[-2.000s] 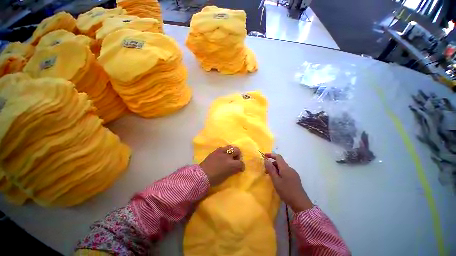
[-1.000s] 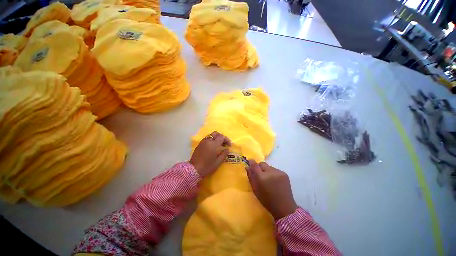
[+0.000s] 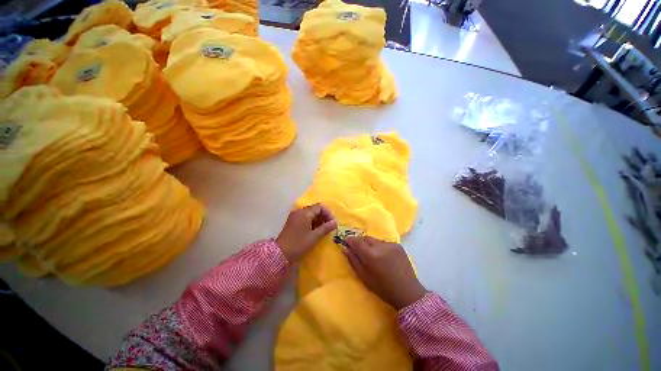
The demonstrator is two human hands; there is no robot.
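Several yellow fabric pieces [image 3: 362,174] overlap in a row on the white table in front of me. A small dark-and-pale patch [image 3: 349,233] shows on one piece between my hands. My left hand [image 3: 307,230] pinches at the cloth by the patch's left end, fingertips together. My right hand [image 3: 380,267] holds small metal snips [image 3: 340,240] at the patch's lower left edge. The snips are mostly hidden by the fingers. Another patch [image 3: 377,140] shows at the far end of the row.
Tall stacks of yellow pieces [image 3: 230,109] stand at the left, with another stack [image 3: 341,58] at the far side. Clear plastic bags [image 3: 500,123] and dark brown bundles [image 3: 543,235] lie at the right. Grey strips [image 3: 645,199] lie at the far right, beyond a yellow line [image 3: 612,224].
The patch has come into view between my hands. My right hand with the snips has moved left across it, close to my left hand. The view has shifted slightly left.
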